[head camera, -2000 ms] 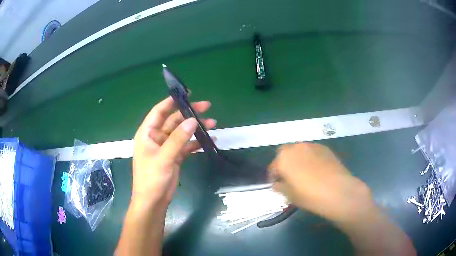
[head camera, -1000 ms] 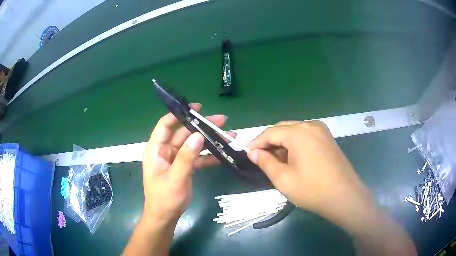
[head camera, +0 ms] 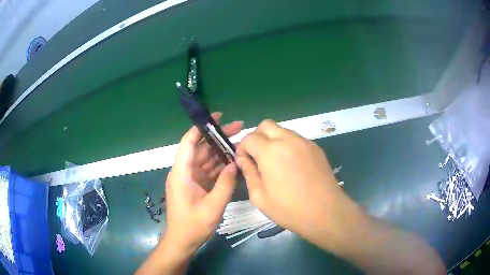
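A black pen housing (head camera: 199,113) with a pale tip points up and left above the white rail. My left hand (head camera: 196,180) holds it from below and the left, thumb on its lower part. A white stick (head camera: 219,140) lies along the open housing. My right hand (head camera: 285,166) has its fingertips at the stick's lower end; the fingers hide that end and the rear of the housing. White sticks (head camera: 244,219) lie fanned on the bench under my hands, with a dark curved handle (head camera: 270,232) beside them.
Another pen unit (head camera: 192,72) lies on the green belt behind the white rail (head camera: 121,166). At left are a blue bin (head camera: 31,225), a bag of black parts (head camera: 92,210), pink and light-blue pieces and small black parts (head camera: 152,207). At right are white pins (head camera: 455,194) and a milky bag (head camera: 466,134).
The white stick, slanting out of the housing a second ago, now lies along it. The housing is steeper and my right hand is nearer my left. The belt unit has shifted left; small black parts have become visible.
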